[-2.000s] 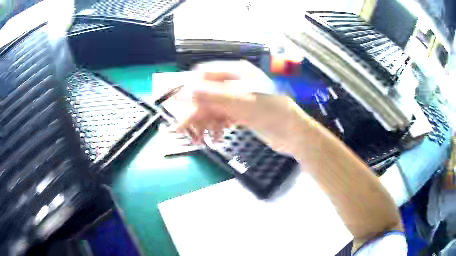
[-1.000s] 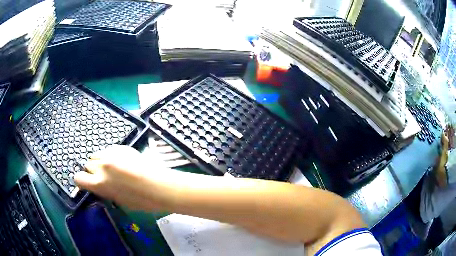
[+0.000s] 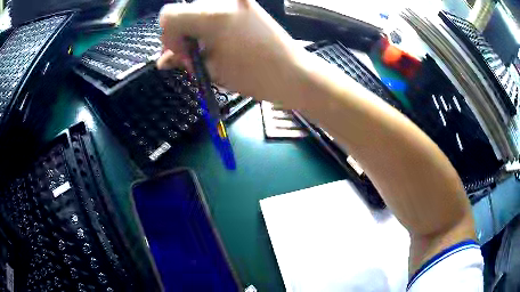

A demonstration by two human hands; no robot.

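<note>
My right hand [image 3: 214,43] reaches in from the right at the upper middle, fingers closed around a dark pen with a blue end and yellow band [image 3: 215,128]. The blue end points down towards me. The hand is above a black pocketed tray [image 3: 142,134], whose near rim has a white label [image 3: 160,151]. A tray with paler, shiny pockets [image 3: 122,51] lies over its far part. The hand hides part of both trays. The pen's other end is hidden by the hand. My left hand is not in view.
A dark phone [image 3: 182,231] and a white sheet [image 3: 336,239] lie on the green mat [image 3: 245,197]. More black trays [image 3: 63,219] lie at the left. A tray behind my forearm [image 3: 348,65], an orange-red object [image 3: 399,57] and tall stacks [image 3: 464,74] are at the right.
The view has shifted left and closer. My right hand now sits farther up over the trays, with the pen clearly visible. The pale-pocketed tray now appears tilted over a darker one.
</note>
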